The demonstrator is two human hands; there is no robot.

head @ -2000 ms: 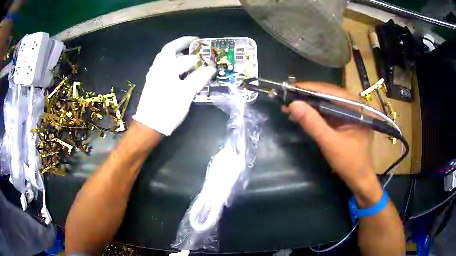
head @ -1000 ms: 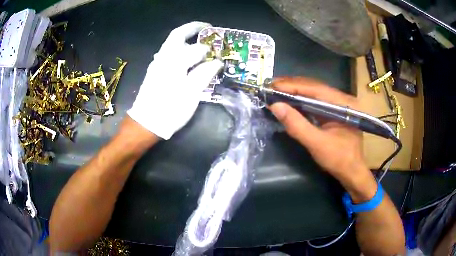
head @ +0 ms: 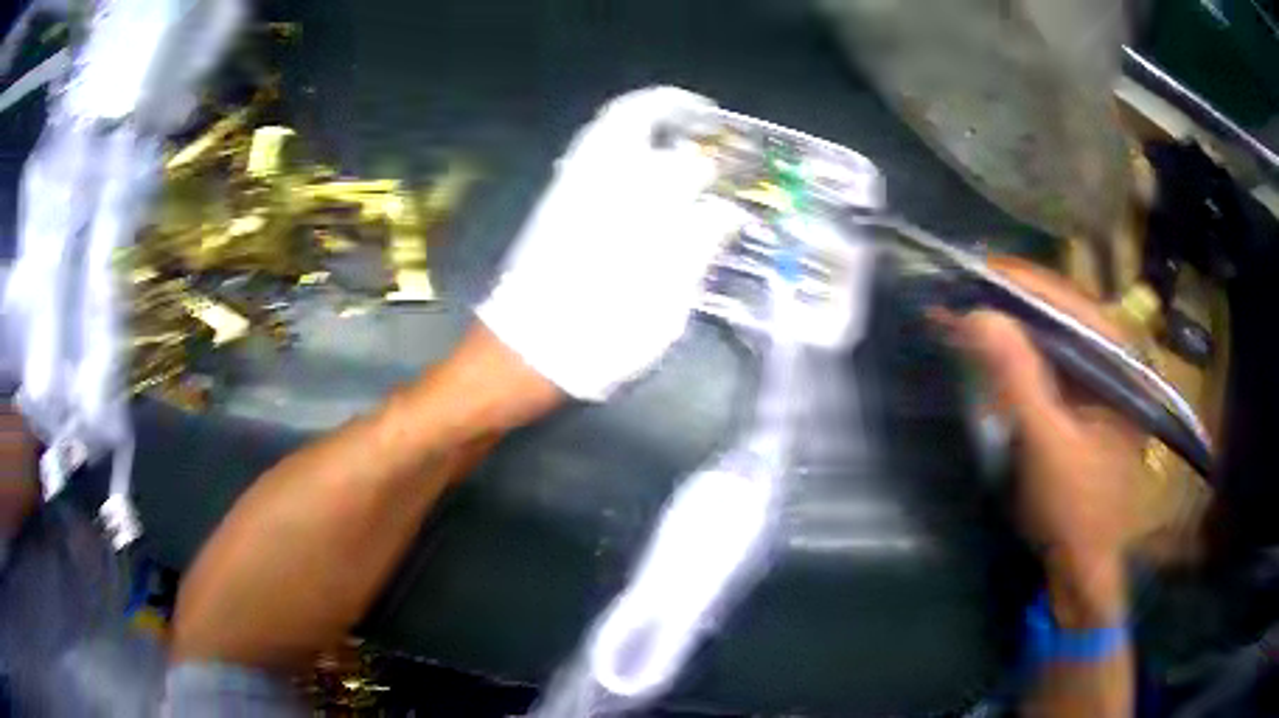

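Observation:
The frame is blurred. The white socket housing (head: 842, 302) lies open side up near the middle, with a green circuit board (head: 788, 180) inside. My left hand (head: 617, 246), in a white glove, is at the housing's left side with its fingers over the edge and the parts inside. My right hand (head: 1059, 407), bare, with a blue wrist band, holds the soldering iron (head: 1080, 351). The iron's front end points left at the housing's right edge; its exact tip is blurred. The bundled white power cord (head: 694, 561) runs from the housing towards me in its clear bag.
Loose brass contact strips (head: 232, 225) lie in a pile at left. Stacked power strips (head: 133, 63) with hanging cords stand at far left. The translucent extraction hood (head: 996, 98) hangs at upper right over the cardboard-coloured tray (head: 1189, 484). The dark bench mat (head: 491, 575) lies beneath.
The view has shifted and blurred, so most things sit further right in the picture. The iron and my right hand have drawn back to the right from the housing. My left hand stays at the housing.

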